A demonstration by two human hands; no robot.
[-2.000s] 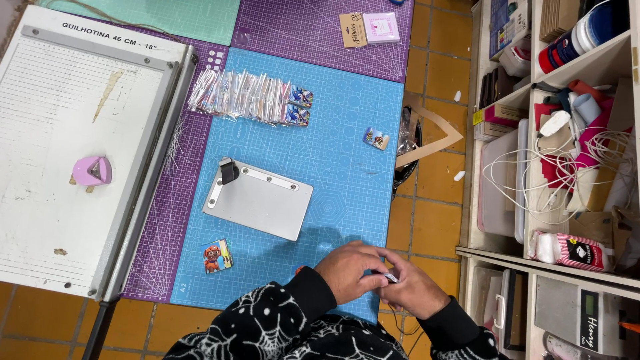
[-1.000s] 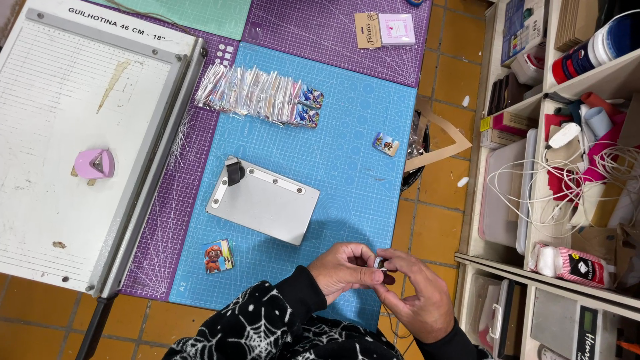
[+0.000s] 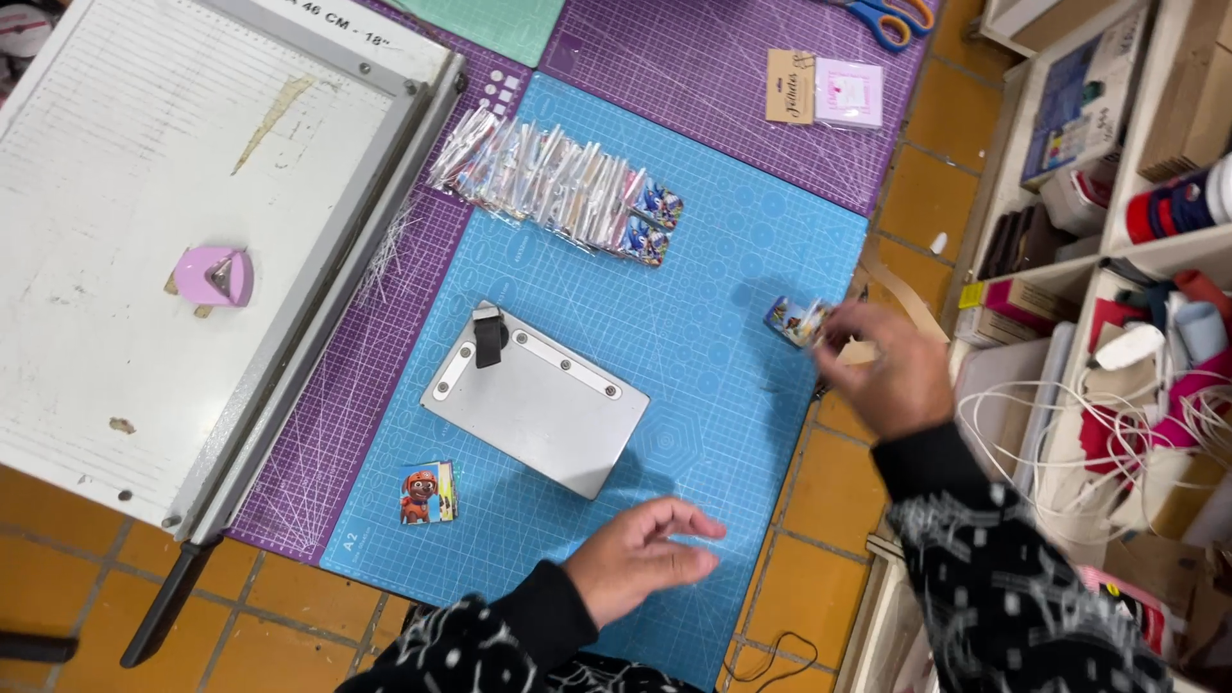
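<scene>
My left hand (image 3: 651,558) is over the lower part of the blue cutting mat (image 3: 712,433), fingers apart and empty. My right hand (image 3: 881,361) is at the mat's right edge, its fingertips at a small printed card pile (image 3: 797,320); blur hides whether they pinch a piece. A grey metal plate tool with a black lever (image 3: 539,404) lies mid-mat. Left of my left hand sits a small stack of cartoon-printed cards (image 3: 425,495). A long row of plastic-wrapped printed pieces (image 3: 558,188) lies along the mat's top.
A guillotine paper cutter (image 3: 125,318) with a lilac corner punch (image 3: 214,276) on it stands left. Blue-and-orange scissors (image 3: 890,19) and a packet with a kraft label (image 3: 825,90) lie on the purple mat (image 3: 664,58). Shelves with cables (image 3: 1107,433) are at right.
My hands, together near the mat's bottom edge before, have parted. The right one has moved up to the small card pile at the right; the left one has opened over the mat.
</scene>
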